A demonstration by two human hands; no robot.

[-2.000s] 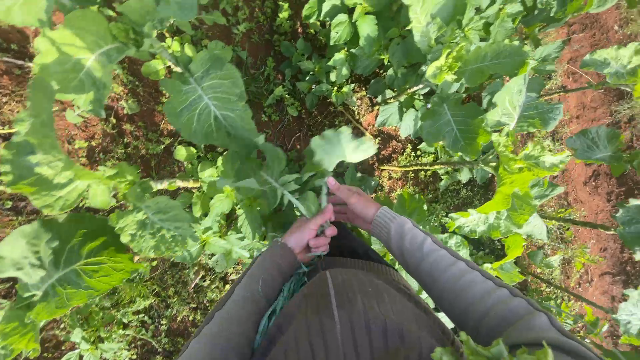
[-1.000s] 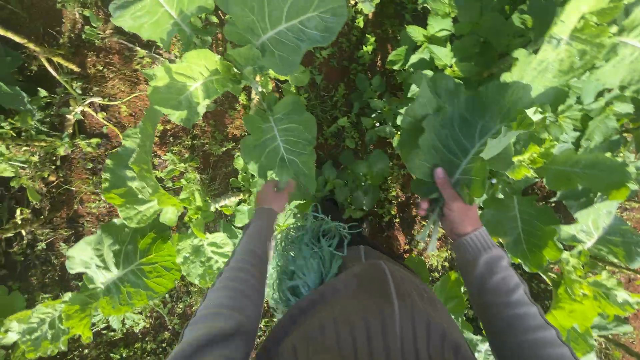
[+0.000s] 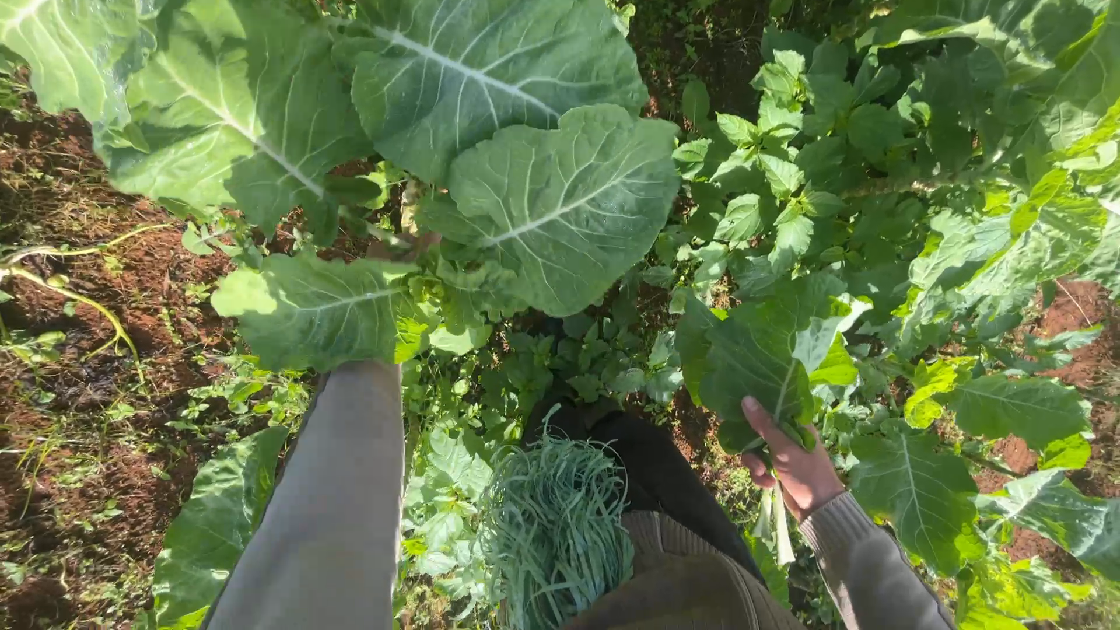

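Note:
At the right, my right hand point(image 3: 792, 459) is closed around the stems of a bunch of broad green leaves point(image 3: 752, 359), thumb on top, with pale stem ends poking out below the fist. My left arm reaches up into a leafy plant, where leaves such as a large white-veined leaf point(image 3: 569, 206) and a smaller leaf point(image 3: 324, 311) cover my left hand almost wholly; what it touches cannot be seen. A bundle of thin blue-green strands point(image 3: 556, 534) hangs at my waist.
More large-leaved plants point(image 3: 1015, 407) stand at the right, and low leafy growth point(image 3: 779, 157) fills the upper middle. Reddish soil point(image 3: 157, 306) with small weeds and a bare, bent stem point(image 3: 79, 302) lies at the left. Another big leaf point(image 3: 219, 525) is beside my left sleeve.
Two seconds ago both hands were together at a leaf stalk; they have since parted. My left hand, visible one second ago, has gone in among the leaves. The leaf bunch remains in my right hand.

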